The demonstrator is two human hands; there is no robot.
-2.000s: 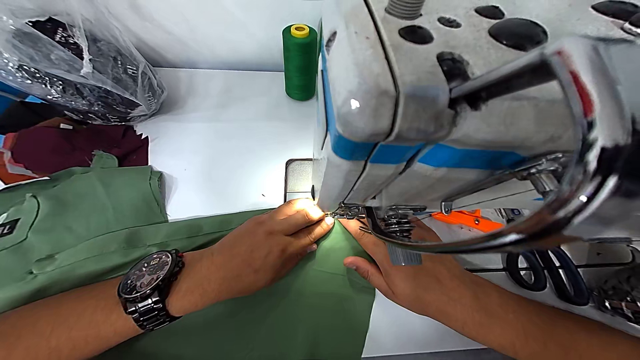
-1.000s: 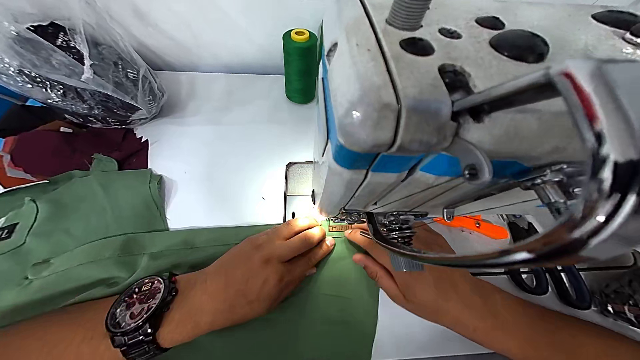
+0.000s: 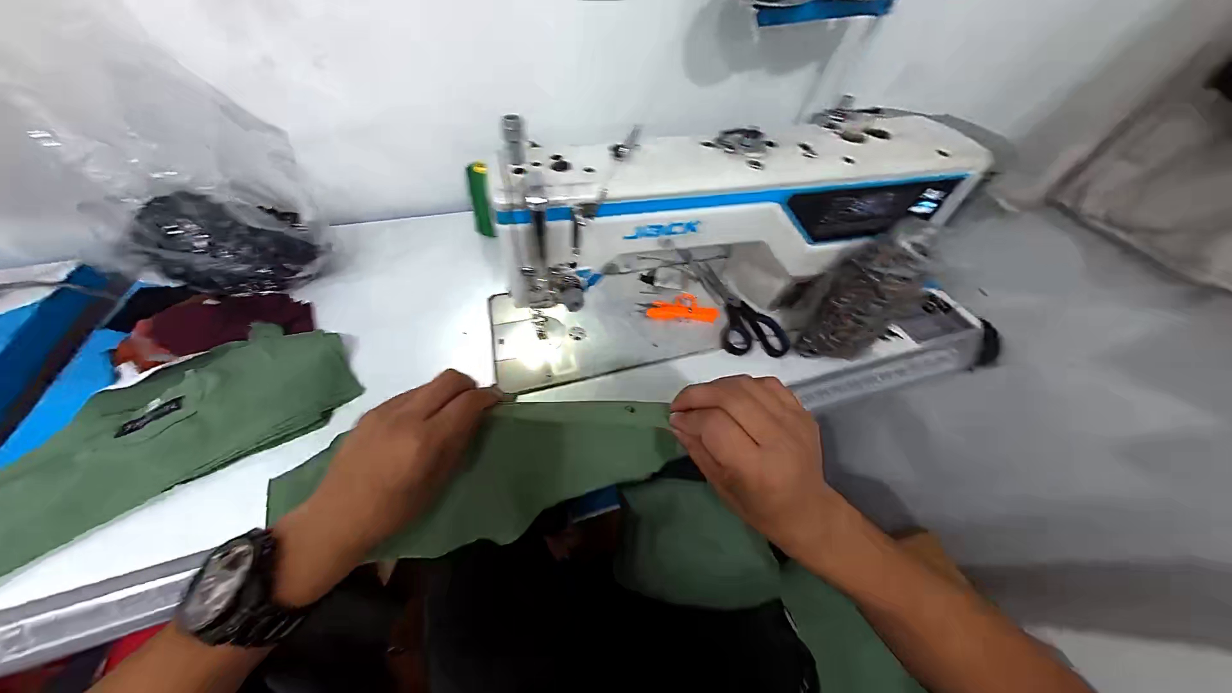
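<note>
A green fabric piece stretches between my two hands at the table's front edge, partly hanging over my lap. My left hand, with a dark metal watch on the wrist, pinches its upper edge near the needle plate's front corner. Farther right, my right hand grips the same edge between thumb and fingers. A white Jack sewing machine stands just beyond; its lit needle area has no cloth under it. More green fabric hangs below my right hand.
Folded green garment pieces and maroon cloth lie at left, near a clear plastic bag. A green thread spool stands behind the machine. Orange thread snips, black-handled scissors and a bag of small items rest on the machine bed.
The green fabric has come out from under the needle area toward me. My hands, close together at the presser foot before, are now spread apart along its edge. The view has pulled back widely.
</note>
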